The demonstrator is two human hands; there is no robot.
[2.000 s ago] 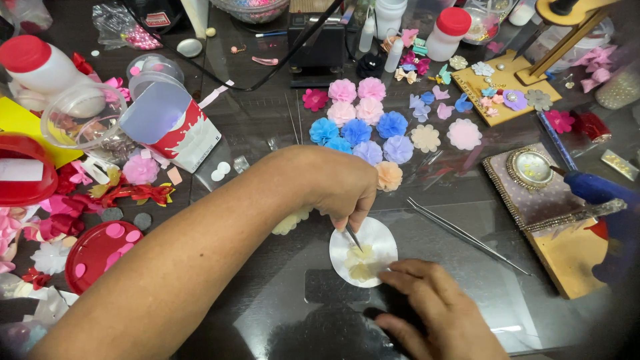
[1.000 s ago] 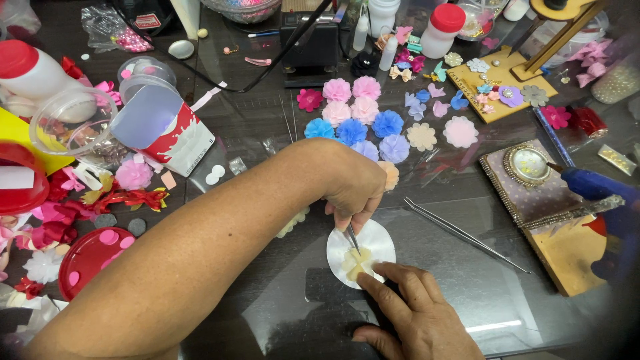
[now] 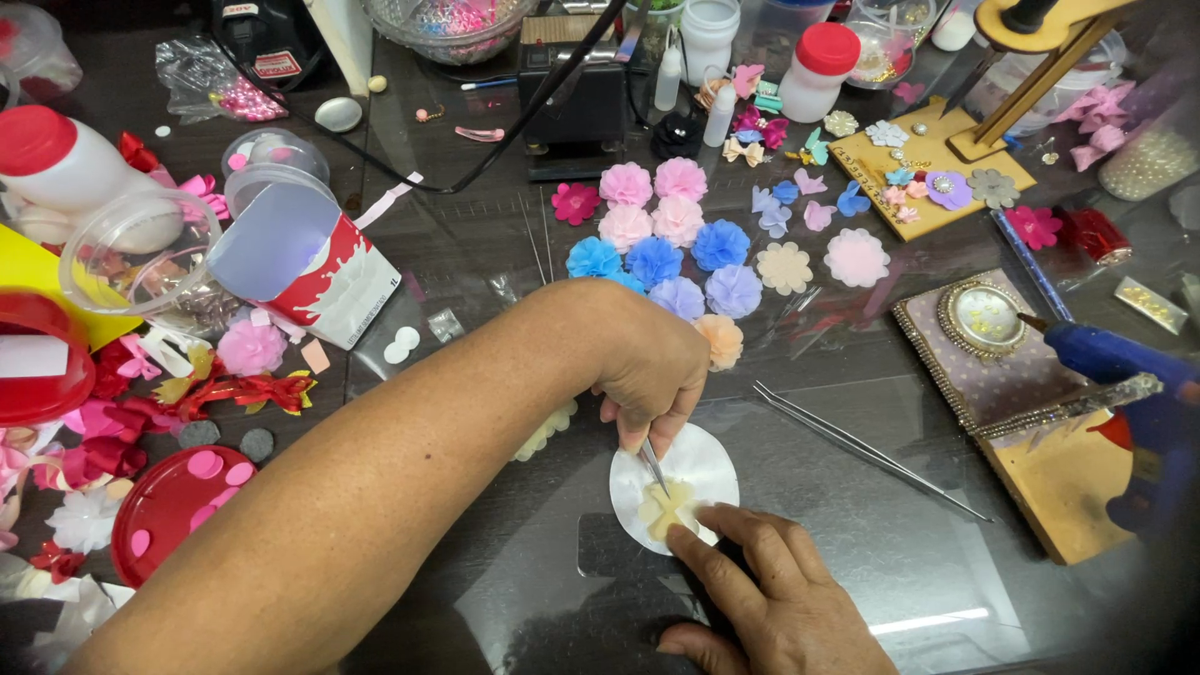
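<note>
My left hand (image 3: pixel 658 380) reaches in from the left and grips metal tweezers (image 3: pixel 654 465) that point down. Their tip meets a pale yellow fabric flower piece (image 3: pixel 667 507) on a round white disc (image 3: pixel 689 457). My right hand (image 3: pixel 764 586) lies palm down at the lower right; two of its fingertips touch the yellow piece's right side, with the thumb apart. A second pair of long tweezers (image 3: pixel 867 450) lies right of the disc. More pale yellow scalloped pieces (image 3: pixel 546 433) show partly beneath my left forearm.
Ruffled fabric flowers (image 3: pixel 653 262) stand behind my left hand. At right are a decorated box (image 3: pixel 998 384) and a blue glue gun (image 3: pixel 1106 352). A cut carton (image 3: pixel 323 281), a red lid (image 3: pixel 155 516) and ribbon bows crowd the left. A black device (image 3: pixel 572 103) stands at the back.
My right fingertips have moved left from the disc's right edge onto the yellow piece. My left hand stays over the disc with the tweezers.
</note>
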